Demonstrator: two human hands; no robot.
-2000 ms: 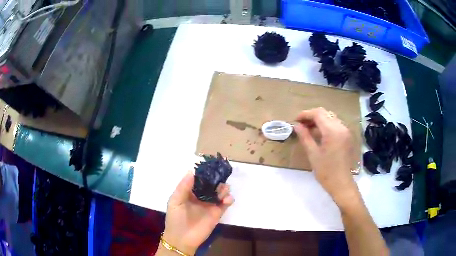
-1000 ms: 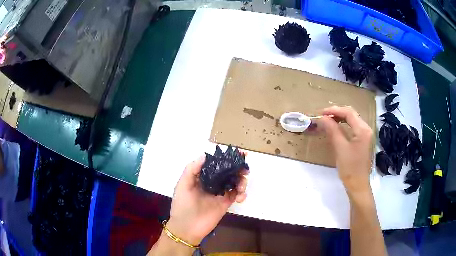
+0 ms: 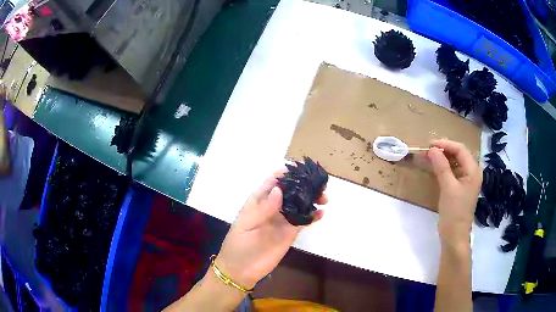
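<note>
My left hand [image 3: 262,225] holds a black spiky flower head [image 3: 302,190] above the board's near edge, fingers around its lower side. My right hand [image 3: 457,177] pinches the end of a thin pale glue stick [image 3: 418,148]. The stick's other end is in the small white glue cup [image 3: 379,149]. The cup stands on the stained brown cardboard sheet [image 3: 341,100]. Black petal pieces [image 3: 500,189] lie in a loose pile to the right of my right hand.
The white board [image 3: 244,128] carries a round flower head [image 3: 394,49] and several partly built ones [image 3: 481,82] at its far side. A blue crate [image 3: 488,52] stands beyond. A grey metal box [image 3: 116,49] is at left, a yellow-and-black tool [image 3: 535,262] at right.
The view has shifted, so the board and cup appear further right. The flower head has turned in my left hand. My right hand has drawn back along the stick, which now shows more of its length.
</note>
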